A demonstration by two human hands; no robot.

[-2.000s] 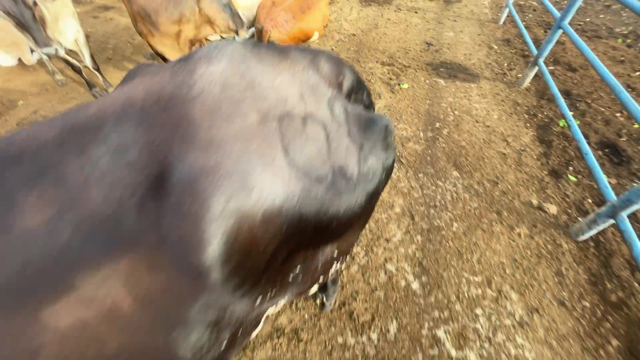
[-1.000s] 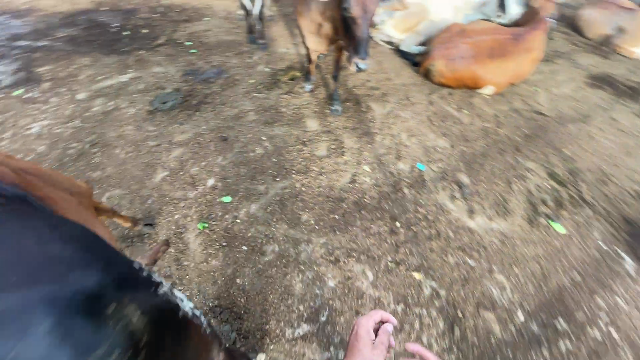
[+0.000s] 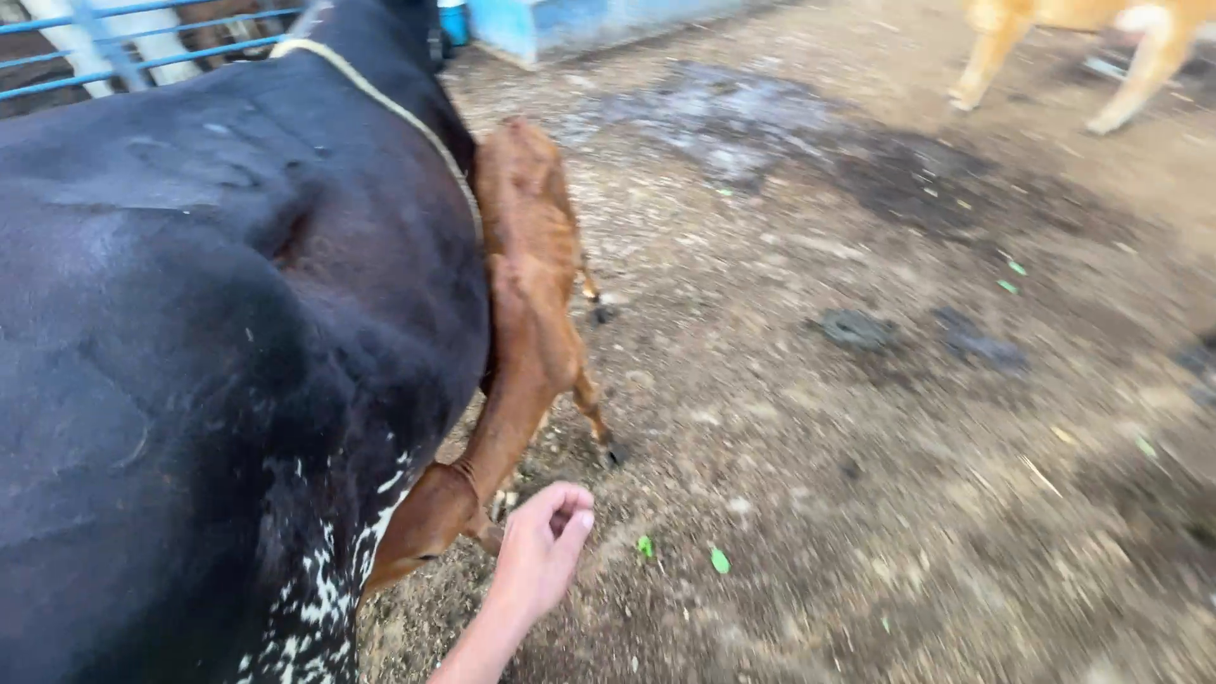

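My left hand (image 3: 546,546) reaches up from the bottom edge, its fingers loosely curled and nothing seen between them and the thumb. Just left of it, a brown calf (image 3: 532,313) lowers its head beside the belly of a large black cow (image 3: 218,285); the calf's muzzle is hidden. White speckles mark the cow's lower flank. A pale rope (image 3: 408,114) runs across the cow toward its front end. My right hand is out of view.
Blue metal rails (image 3: 114,43) stand at the upper left, with pale animals behind. A blue-painted low wall (image 3: 608,24) is at the top. Another light brown animal (image 3: 997,43) stands at the upper right. Dirt ground (image 3: 807,475) bears dung and green leaves.
The view has swung strongly. More of my left hand shows now, and the calf and black cow, partly in view at the left a second ago, fill more of the frame.
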